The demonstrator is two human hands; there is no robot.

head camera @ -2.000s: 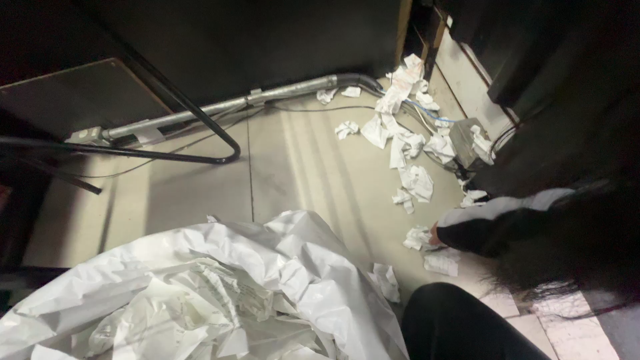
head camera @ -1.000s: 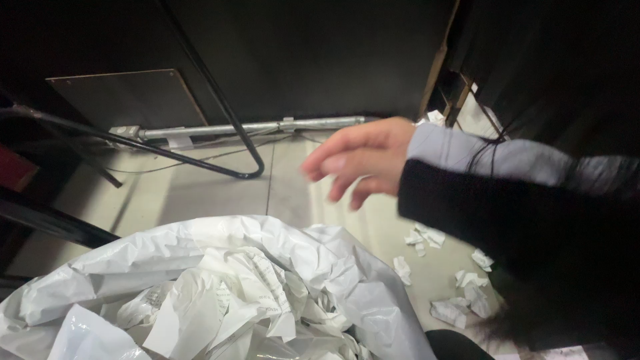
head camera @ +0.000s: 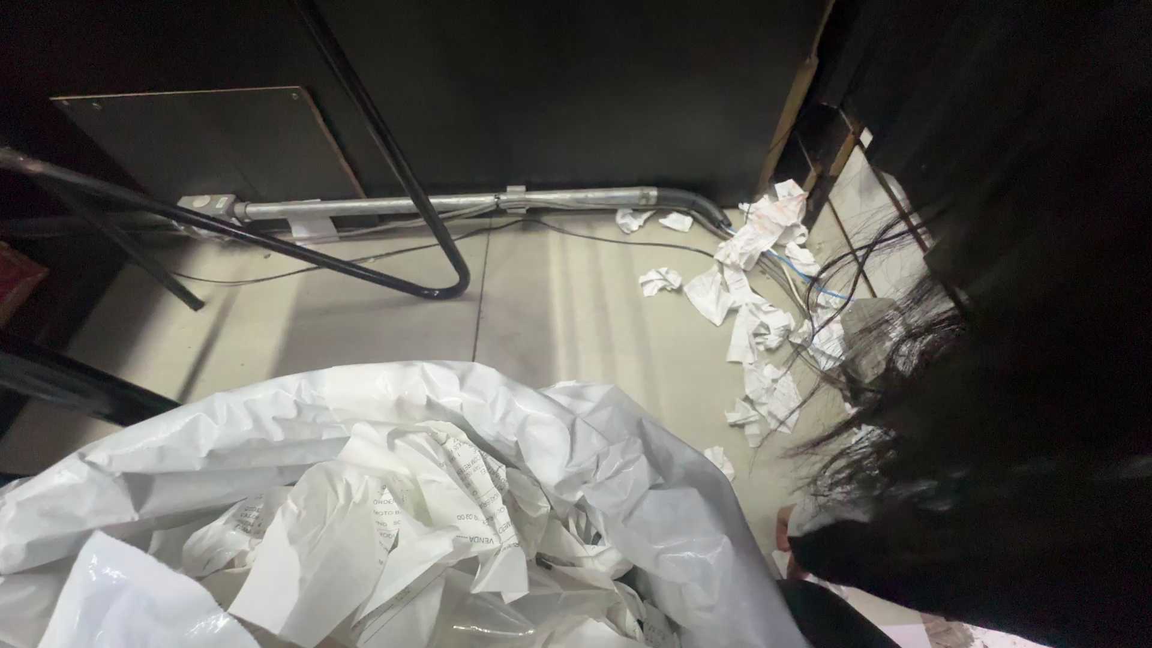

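Observation:
A white plastic bag [head camera: 360,396] stands wide at the bottom of the view, filled with crumpled printed paper slips [head camera: 432,513]. My right hand [head camera: 786,531] shows only as a sliver of skin at the end of a dark sleeve, low at the right, close to the floor and just beyond the bag's edge. Its fingers and anything in them are hidden. Crumpled white papers [head camera: 765,324] lie scattered on the floor, above and left of that arm. My left hand is out of view.
Black tubular metal legs [head camera: 360,265] cross the left side. A metal conduit [head camera: 576,198] runs along the base of a black panel, with loose cables [head camera: 621,241] by it. Blue and pale wires run among the papers near a broken-edged opening at the right.
One second ago my right hand was raised near the bag with its fingers spread; now it is down at the lower right, mostly hidden. Fewer papers lie near it than two seconds ago.

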